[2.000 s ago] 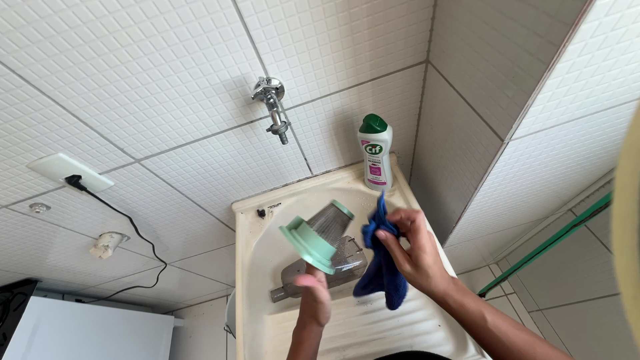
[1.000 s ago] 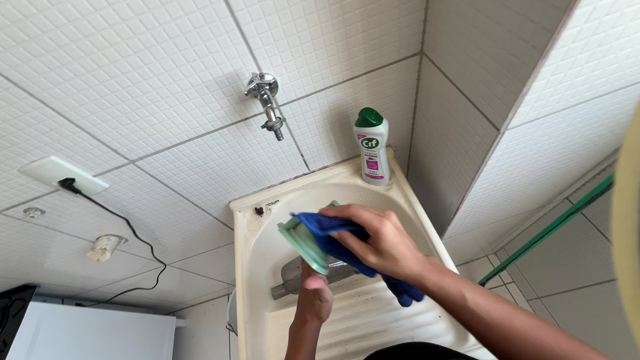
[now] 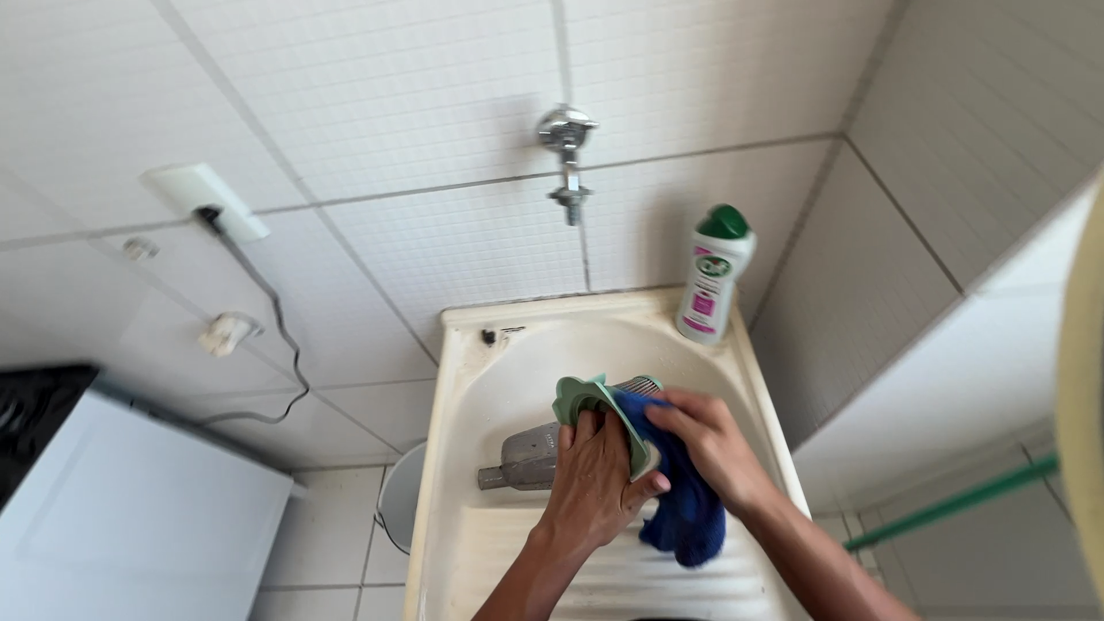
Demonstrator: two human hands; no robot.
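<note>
Over the laundry sink (image 3: pixel 483 552), my left hand (image 3: pixel 595 483) has its fingers inside the wide rim of a light green vacuum filter cone (image 3: pixel 573 398) and its thumb on the outer edge. A blue cloth (image 3: pixel 690 509) is in my right hand (image 3: pixel 711 440), pressed against the cone's outer side and hanging down below. Part of the cone's mesh shows above the cloth. A grey translucent vacuum dust container (image 3: pixel 528 457) lies in the basin behind my left hand, its right part hidden.
A Cif cleaner bottle (image 3: pixel 711 276) stands on the sink's back right corner. A chrome tap (image 3: pixel 569 164) juts from the tiled wall above. At left are a plugged-in black cord (image 3: pixel 289 345), a bucket (image 3: pixel 401 500) and a white appliance (image 3: pixel 138 517). A green pole (image 3: pixel 957 500) slants at right.
My right hand has brought the blue cloth from beside the cone onto its outside. The cone has turned, and my left hand's fingers are now inside its rim.
</note>
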